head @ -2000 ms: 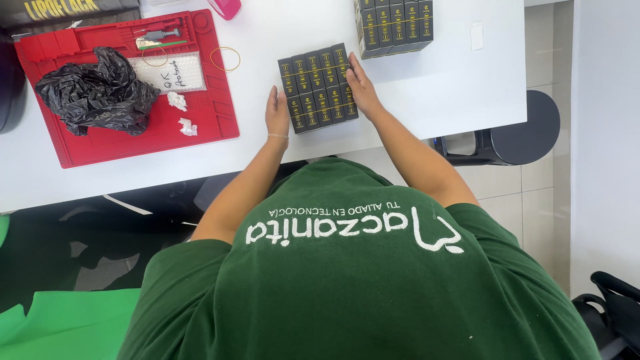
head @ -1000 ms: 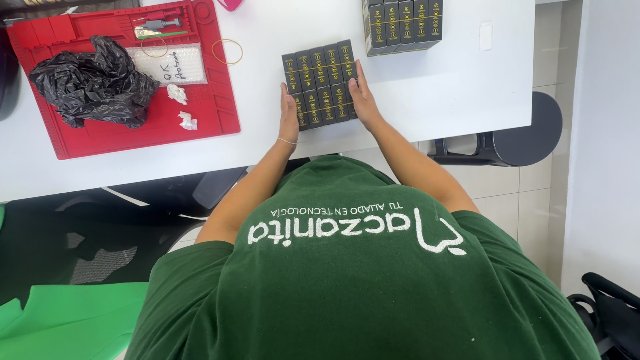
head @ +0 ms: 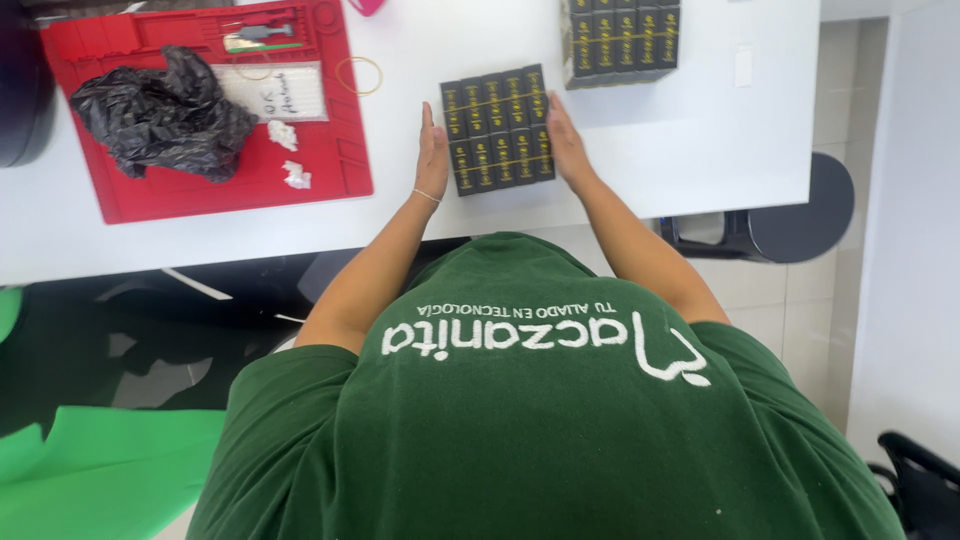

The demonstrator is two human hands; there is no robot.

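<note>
A block of small black boxes [head: 499, 131] with yellow writing lies on the white table, in two rows, with thin yellow bands across each row. My left hand [head: 431, 157] is upright along the block's left side, fingers straight, with a narrow gap at the fingertips; whether the palm touches is unclear. My right hand [head: 566, 142] lies along the right side, its fingers at the block's edge. A second banded stack of like black boxes [head: 624, 41] stands farther back to the right, partly cut off by the frame.
On the white table [head: 720, 150], a red work mat [head: 225, 199] holds a crumpled black plastic bag [head: 161, 112], a white pad with handwriting [head: 300, 90], tools and crumpled white scraps [head: 296, 175]. A loose yellow rubber band [head: 358, 76] overlaps its edge. A black stool [head: 802, 206] stands right.
My left hand has come slightly away from the block's side at the fingertips. The block remains between both hands.
</note>
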